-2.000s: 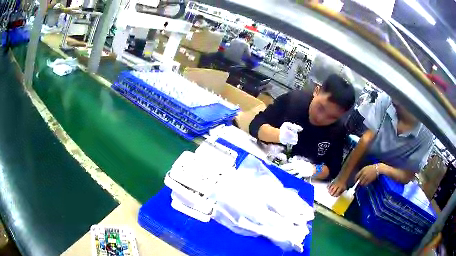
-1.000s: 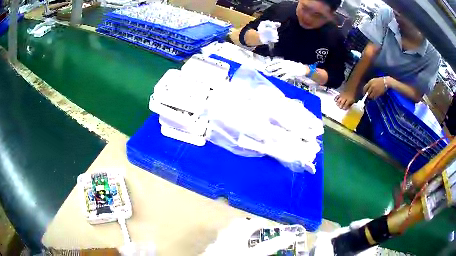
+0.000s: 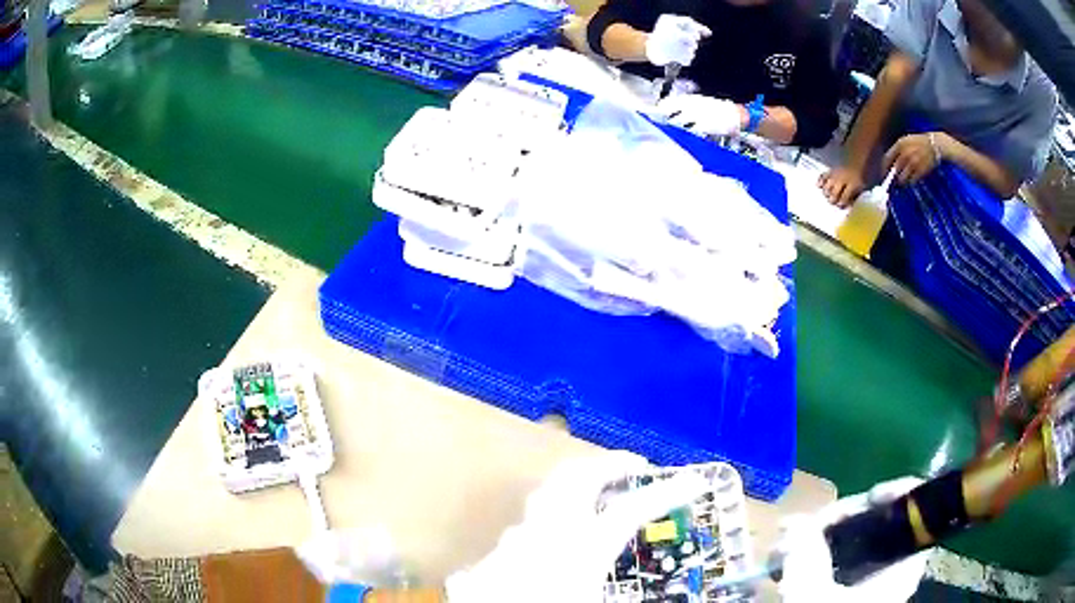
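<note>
An open white socket housing (image 3: 678, 536) with a circuit board inside is at the bottom, right of centre. My gloved left hand (image 3: 531, 542) holds its left side; the fingers are overexposed. My gloved right hand (image 3: 866, 554) is just right of it. A dark shaft-like part (image 3: 878, 536) lies across that glove, and a thin pale tip points at the board. Whether the fingers grip a tool is unclear. A second open housing (image 3: 265, 424) lies on the tan mat (image 3: 413, 454) at left, its white cord running down to a cloudy white patch.
Blue sheets (image 3: 472, 330) ahead carry closed white units (image 3: 454, 159) and clear bags (image 3: 660, 236). Beyond is the green conveyor surface (image 3: 200, 165) with another blue stack (image 3: 413, 41). Two people are opposite, one gloved, near a yellow-liquid bottle (image 3: 864, 224). Red wires (image 3: 1008, 377) hang at the right edge.
The view has tilted down, bringing both my hands in at the bottom. Since one second ago, the held housing has come further into view and my right hand shows more fully beside it.
</note>
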